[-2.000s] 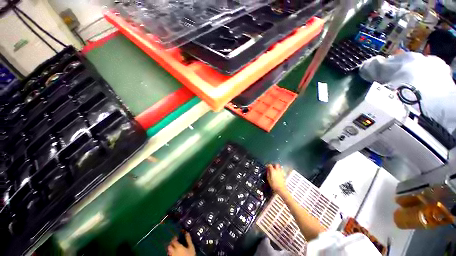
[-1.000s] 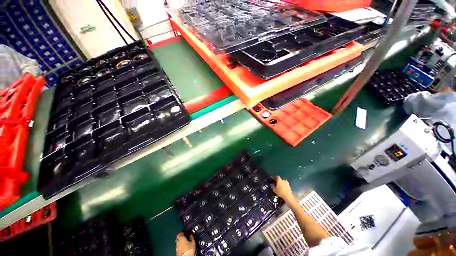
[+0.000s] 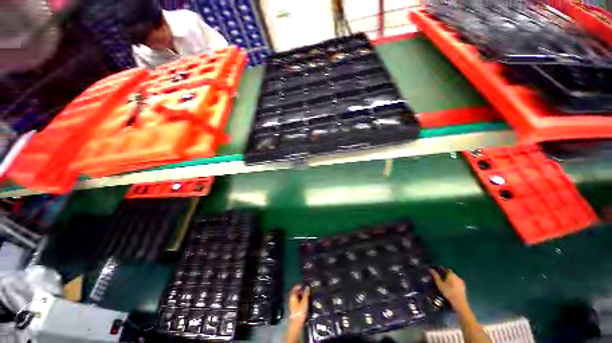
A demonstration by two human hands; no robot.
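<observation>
A black blister tray [image 3: 366, 275] with round parts in its pockets is held by its two side edges in front of me, over the green bench. My left hand [image 3: 298, 306] grips its left edge. My right hand [image 3: 448, 285] grips its right edge. The tray looks roughly level, and the picture is somewhat blurred. I cannot tell if it touches the bench.
More filled black trays [image 3: 213, 275] lie to the left. The pale slotted tray [image 3: 510, 333] is at the bottom right. A red-orange compartment tray [image 3: 537, 194] lies right. The shelf holds a black tray [image 3: 332, 100] and orange trays [image 3: 154, 114]. A person [image 3: 191, 30] is beyond.
The view has swung left, bringing the left-side trays and a person into sight. The held tray has moved left, away from the pale slotted tray, with both hands still on it.
</observation>
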